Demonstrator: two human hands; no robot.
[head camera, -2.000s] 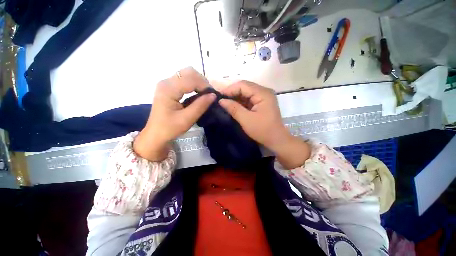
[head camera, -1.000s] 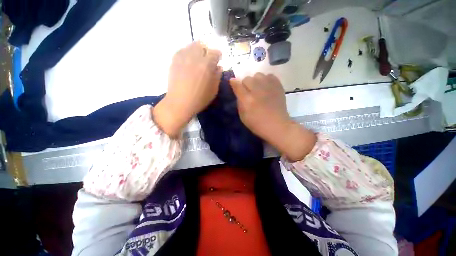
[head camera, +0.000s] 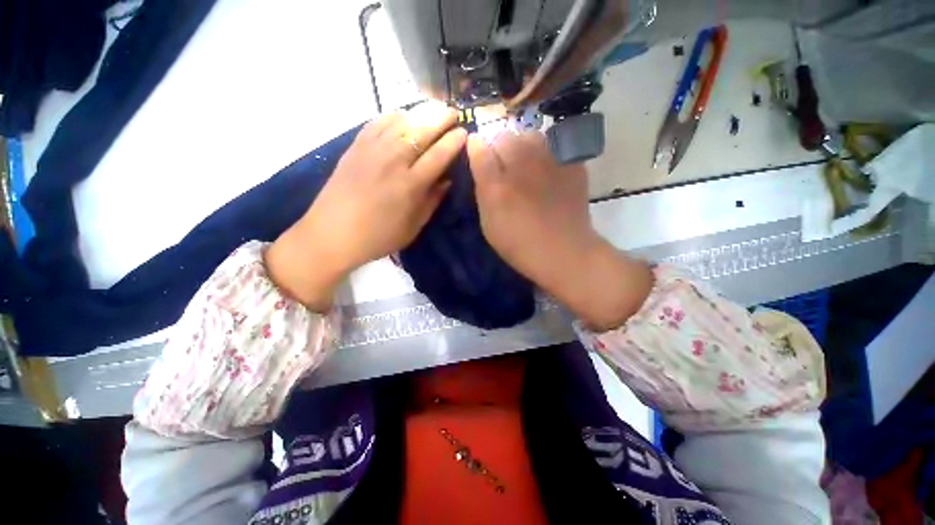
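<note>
A navy garment piece (head camera: 466, 261) hangs from the needle area towards me over the table's front edge. My left hand (head camera: 384, 185) and my right hand (head camera: 528, 195) pinch its far end from both sides, with the fingertips close together under the sewing machine head (head camera: 492, 51). The needle and presser foot are mostly hidden by the fingers and glare. Linked navy cloth (head camera: 236, 226) runs from behind my left hand to the left across the table.
A grey knob (head camera: 576, 137) is right of my right fingertips. Snips (head camera: 691, 99), a red-brown screwdriver (head camera: 808, 108), brass-coloured pieces (head camera: 843, 185) and a white scrap (head camera: 890, 185) lie farther right. A ruler strip (head camera: 707, 258) runs along the front edge. More navy cloth (head camera: 51, 51) lies far left.
Both hands have moved forward from near the front edge to under the machine head, taking the garment's end with them. The linked cloth on the left has shifted and now runs farther up the table.
</note>
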